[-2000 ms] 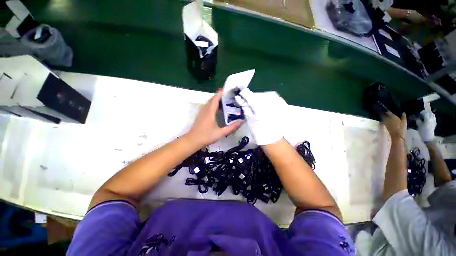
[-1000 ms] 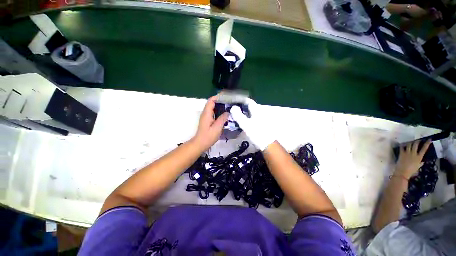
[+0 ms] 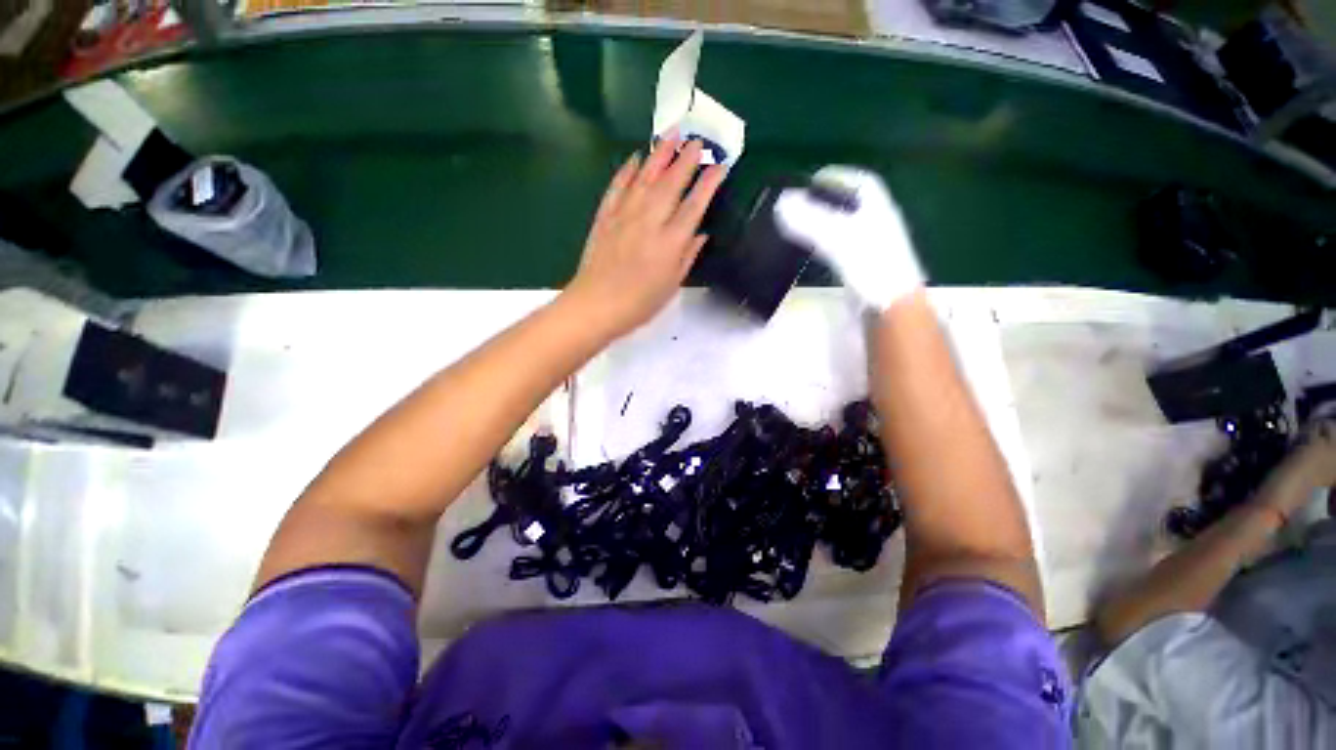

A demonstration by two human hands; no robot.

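Observation:
My left hand [image 3: 640,242], bare, is on the open retail box [image 3: 702,129] on the conveyor belt. Its white flap stands up and dark contents show inside. The hand covers most of the box, so its exact hold is hidden. My right hand [image 3: 857,227], in a white glove and slightly blurred, holds a black box [image 3: 768,261] by its upper end. This box is tilted over the near edge of the belt. The tangled black cable heap [image 3: 718,506] with small white tags lies on the white bench in front of me.
A bagged device [image 3: 235,220] stands beside an open box [image 3: 125,139] on the green conveyor belt [image 3: 440,176] at left. Black and white cartons [image 3: 144,384] sit at the bench's left end. At right, another person's arm [image 3: 1216,564] is by more cables and a black box [image 3: 1219,384].
My left hand has moved up to the box on the belt. My right hand has moved up and right with the black box, whose white flap no longer shows. The bagged device has shifted right.

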